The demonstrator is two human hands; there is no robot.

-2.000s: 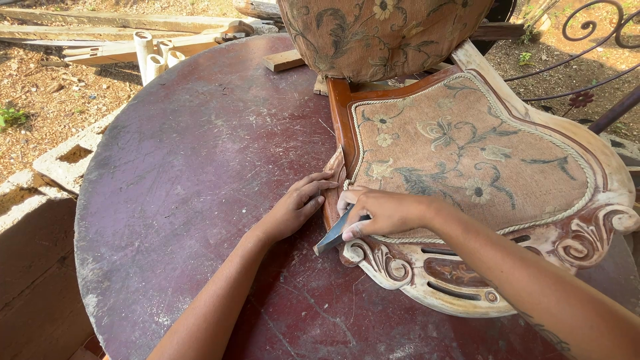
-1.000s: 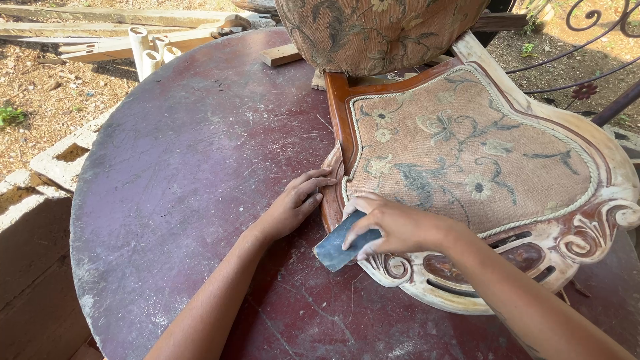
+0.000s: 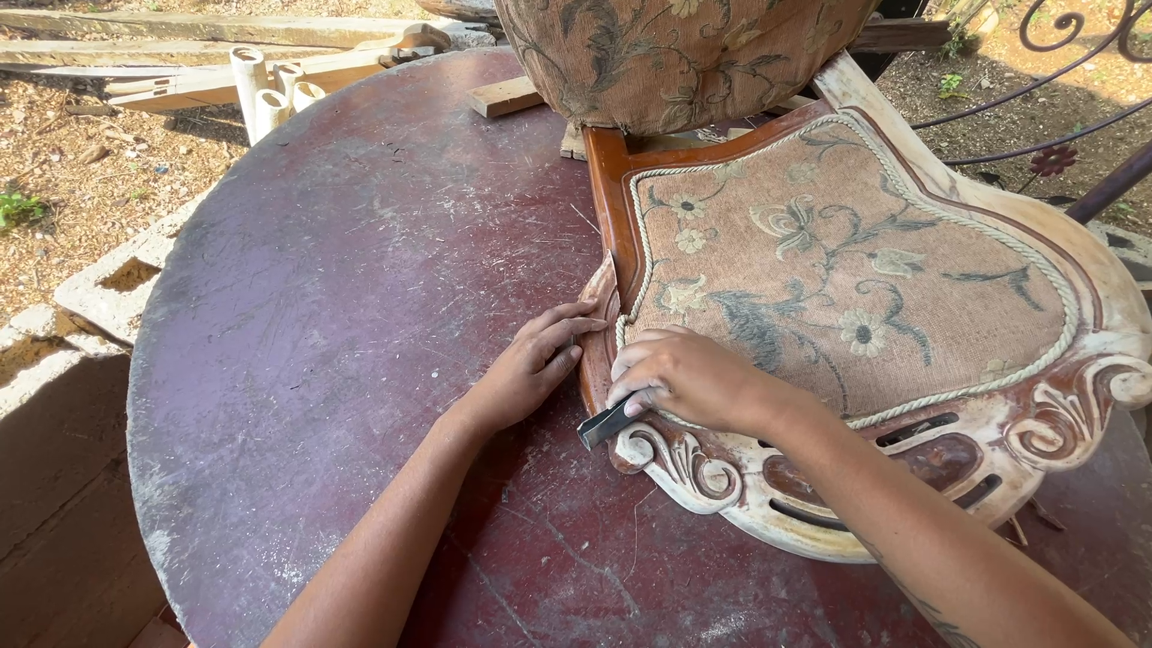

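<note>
A carved wooden chair with a floral upholstered backrest point(image 3: 810, 261), edged in twisted cord, lies on a round reddish-purple table point(image 3: 360, 270). Its frame is glossy brown along the left rail point(image 3: 607, 175) and whitish and worn on the right and near scrollwork point(image 3: 693, 472). My left hand point(image 3: 540, 355) rests with its fingertips on the brown rail at the left, near a raised pointed carving. Just right of it, my right hand point(image 3: 675, 378) grips a folded dark sheet, apparently sandpaper point(image 3: 605, 425), against the frame's lower left corner above a scroll.
The chair's padded seat point(image 3: 684, 54) rises at the far edge, with wood blocks point(image 3: 504, 96) by it. Beyond the table are pale tubes point(image 3: 247, 85), boards point(image 3: 198, 31), a concrete block point(image 3: 117, 279) at left and curled metalwork point(image 3: 1035, 135) at right.
The dark sheet showed its broad face a second ago and now appears narrow, turned in my right hand. My left hand stays on the rail.
</note>
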